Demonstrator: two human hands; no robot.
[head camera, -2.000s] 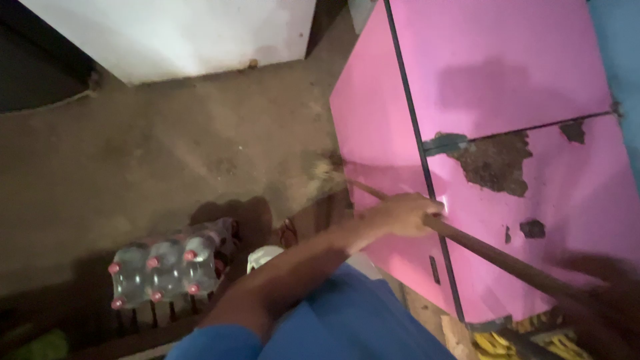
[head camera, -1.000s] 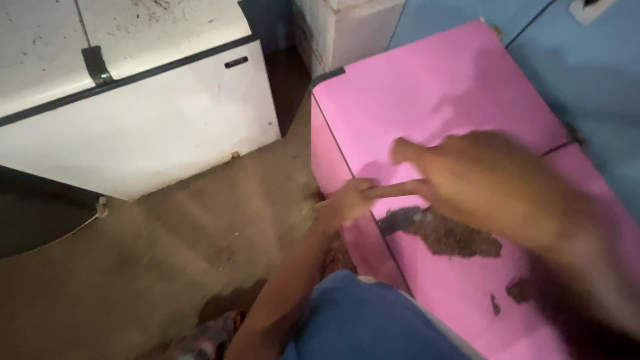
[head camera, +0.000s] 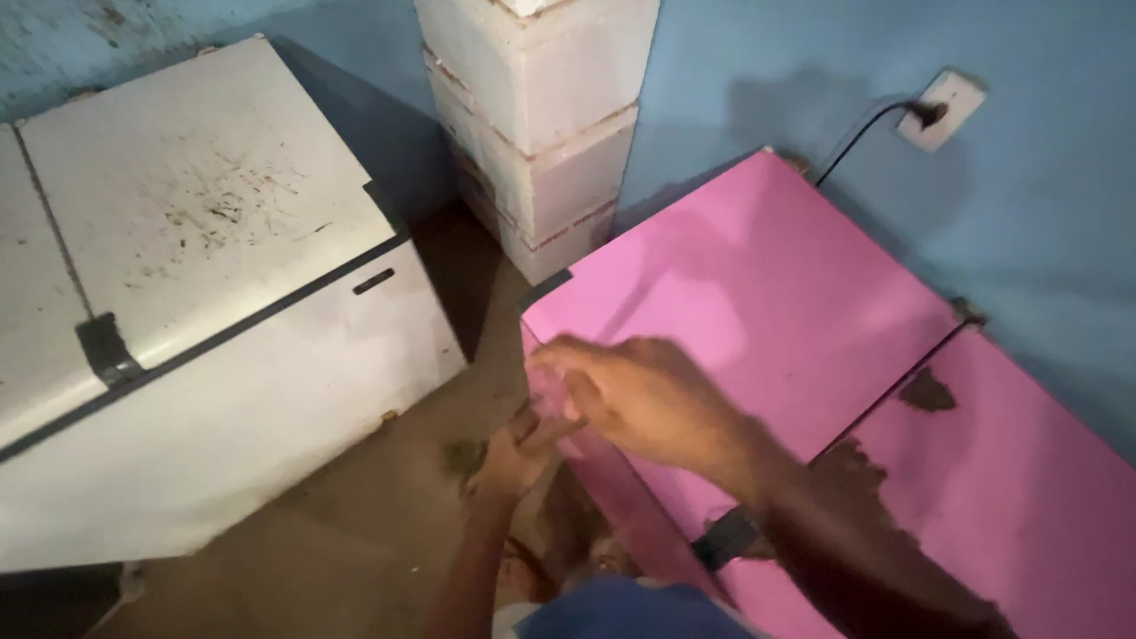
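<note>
My right hand is closed round the upper part of a wooden stick, over the near corner of a pink chest freezer. My left hand grips the stick lower down, beside the freezer's front side. The stick is foreshortened and mostly hidden by my hands. A blurred brownish-green tuft shows near the floor beside my left hand; whether it joins the stick is unclear. The pink lid has peeled, rusty patches and a black hinge or latch piece.
A white chest freezer with a dirty, scratched lid stands at the left. Stacked white foam boxes stand between the freezers against the blue wall. A black cord runs from a wall outlet behind the pink freezer. Brown floor lies between.
The view has swung up toward the wall. The bottle pack seen two seconds ago is out of view. My right hand, over the peeled patch one second ago, is now by the pink freezer's near corner.
</note>
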